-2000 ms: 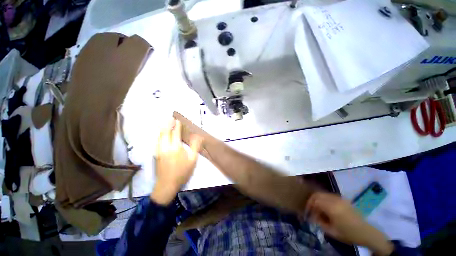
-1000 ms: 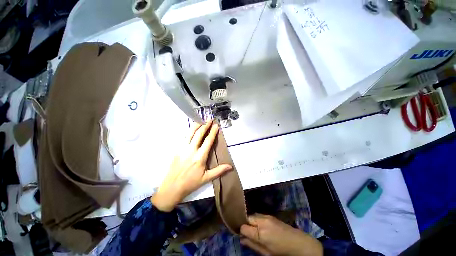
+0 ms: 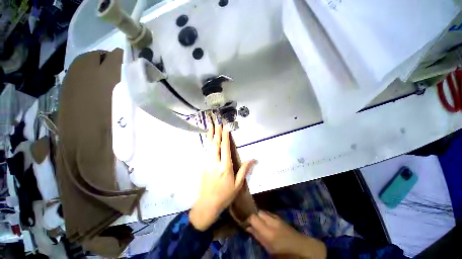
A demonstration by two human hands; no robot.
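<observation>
A narrow brown fabric band (image 3: 244, 198) runs from the presser foot (image 3: 229, 123) down over the table's front edge. My left hand (image 3: 219, 174) lies flat on the band, fingertips close to the foot, thumb spread to the right; it hides much of the band. My right hand (image 3: 276, 233) pinches the band's lower part at the table edge above the lap. Whether the band's far end is under the needle cannot be told.
A stack of brown cut pieces (image 3: 87, 136) lies at the left beside a white oval device (image 3: 122, 123). Paper sheets (image 3: 375, 45) drape over the machine. Red-handled scissors (image 3: 450, 92) are at the right edge, a teal phone (image 3: 398, 187) lower right.
The band has swung from lying diagonally to pointing up at the foot. My left hand has moved up to the foot and flattened on the band. My right hand has moved left. The view is closer.
</observation>
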